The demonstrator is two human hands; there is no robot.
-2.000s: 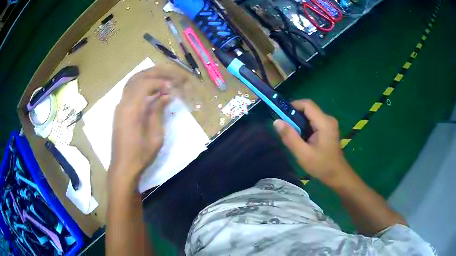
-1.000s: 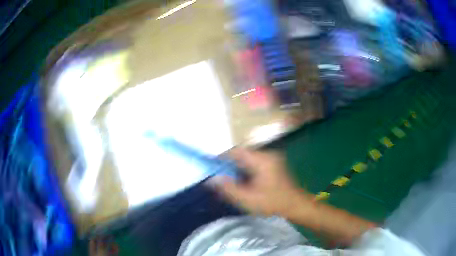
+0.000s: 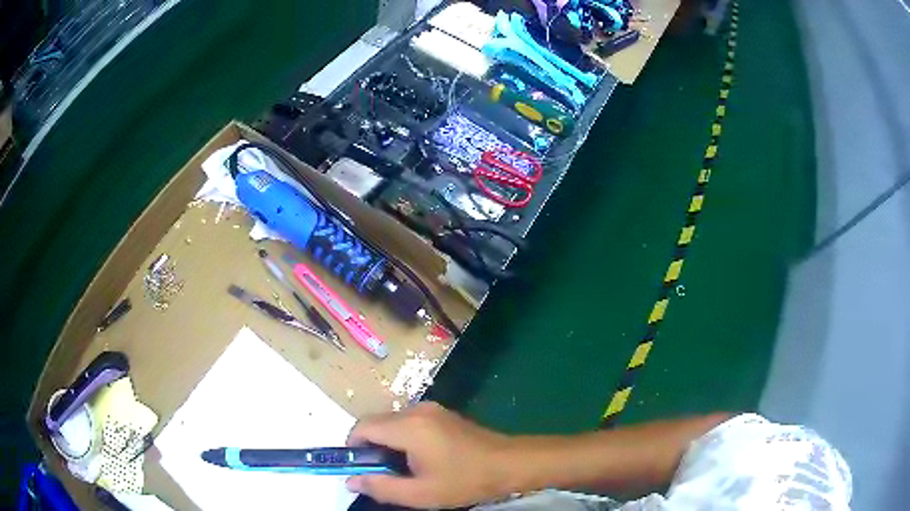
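Note:
My right hand holds a slim black pen with a light-blue side by its rear end, at the bottom centre. The pen lies about level with its dark tapered tip pointing left, over the white paper sheet. Small buttons or a display show on its upper face. Whether the tip touches the paper cannot be told. My left hand is not in view.
The cardboard tray holds a blue electric tool, pink knife, tweezers, tape ring and pale scraps. Beyond its right wall lie red scissors, cables and light-blue parts. A blue bin shows at lower left.
The view has turned toward the tools at the upper right and is sharp again. My left hand has gone out of view since the earliest frame. The pen has swung from pointing up-left to pointing left.

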